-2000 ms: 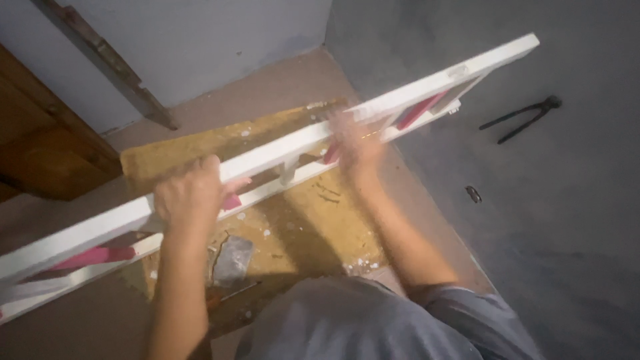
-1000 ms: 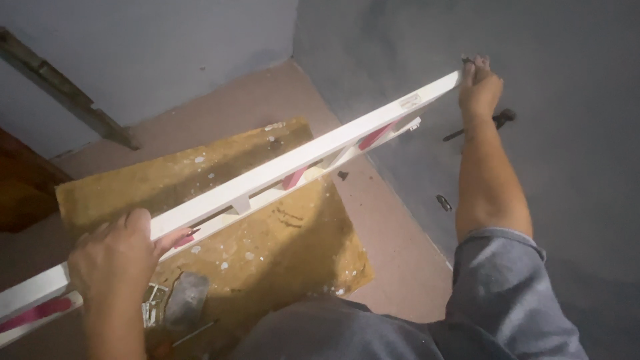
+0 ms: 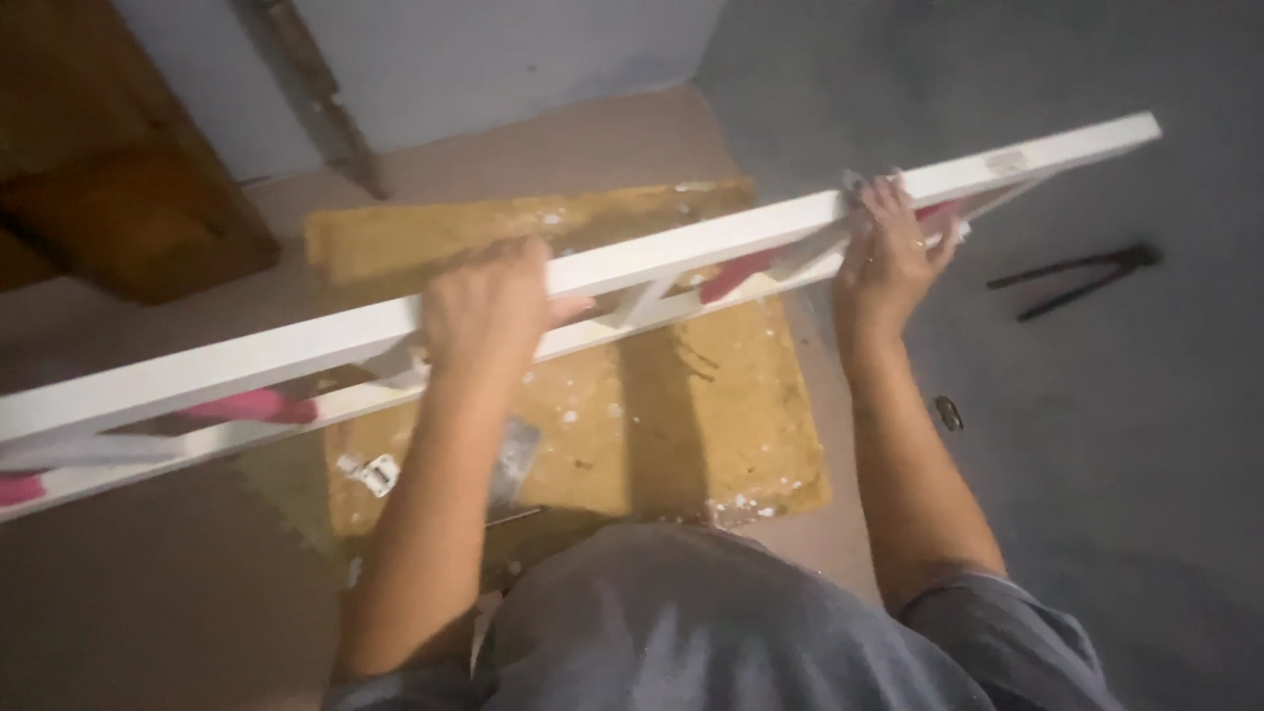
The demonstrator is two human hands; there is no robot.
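Note:
A long white frame (image 3: 691, 237) with two parallel rails runs slantwise across the view, from the lower left to the upper right. Short white and pink-red crosspieces (image 3: 736, 274) join its rails. My left hand (image 3: 489, 306) is closed over the upper rail near the middle, the thumb on the near side. Farther right, my right hand (image 3: 894, 242) lies on the same rail, its fingers over the top and its thumb by the lower rail; the image is blurred there, and how firmly it grips cannot be told.
Below the frame lies a paint-spotted yellow board (image 3: 583, 425) with a small white part (image 3: 377, 475) and a grey plate (image 3: 515, 459). Pincers (image 3: 1081, 279) and a small metal piece (image 3: 948, 413) are on the grey surface at right. A brown wooden piece (image 3: 128, 168) stands upper left.
My right hand has moved from the frame's right end back along the rail toward the middle. My left hand now sits farther along the rail to the right than one second ago.

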